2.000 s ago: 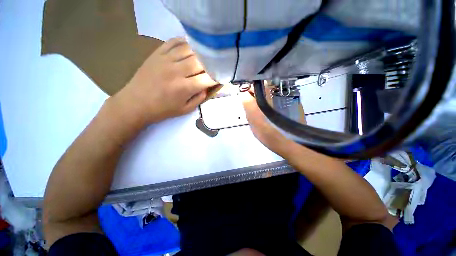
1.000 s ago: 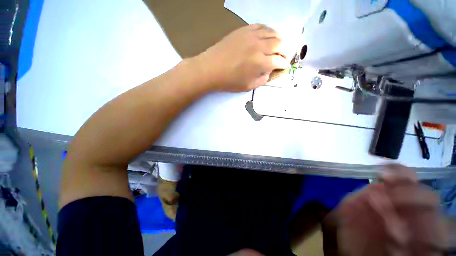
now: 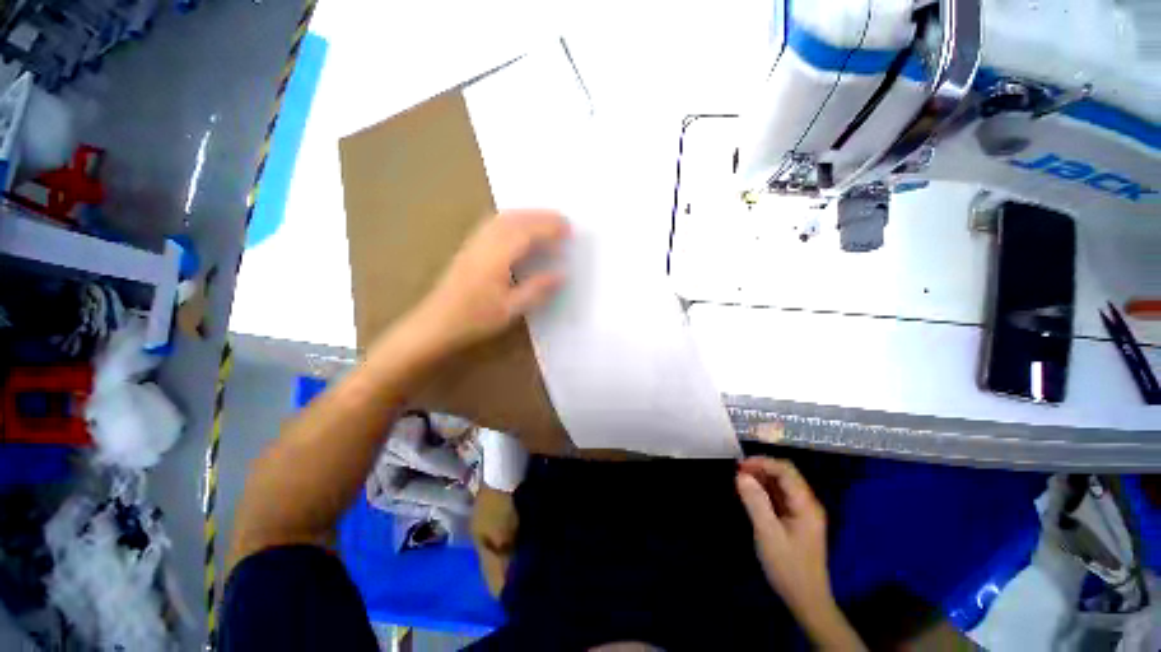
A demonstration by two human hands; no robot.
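A white panel [image 3: 624, 344] lies over the right part of a tan panel [image 3: 414, 210]. Both rest on the white table and reach over its front edge toward the lap. My left hand [image 3: 516, 274] is on the white panel near its left edge, fingers curled; whether it pinches the cloth is not clear. My right hand [image 3: 783, 503] pinches the white panel's lower right corner in front of the table edge. The sewing machine [image 3: 866, 102] stands to the right of the panels, its presser foot area [image 3: 802, 178] away from the cloth.
A black phone [image 3: 1029, 299], black snips [image 3: 1131, 354] and an orange-handled tool [image 3: 1146, 310] lie at the right. A tape scale [image 3: 891, 431] runs along the front edge. Blue containers with crumpled cloth [image 3: 427, 471] flank the lap. Red crates [image 3: 49, 405] stand far left.
The cloth has moved left and toward me, away from the needle. My left hand came with it. My right hand, blurred below the table edge before, now holds the white corner. The view has shifted left.
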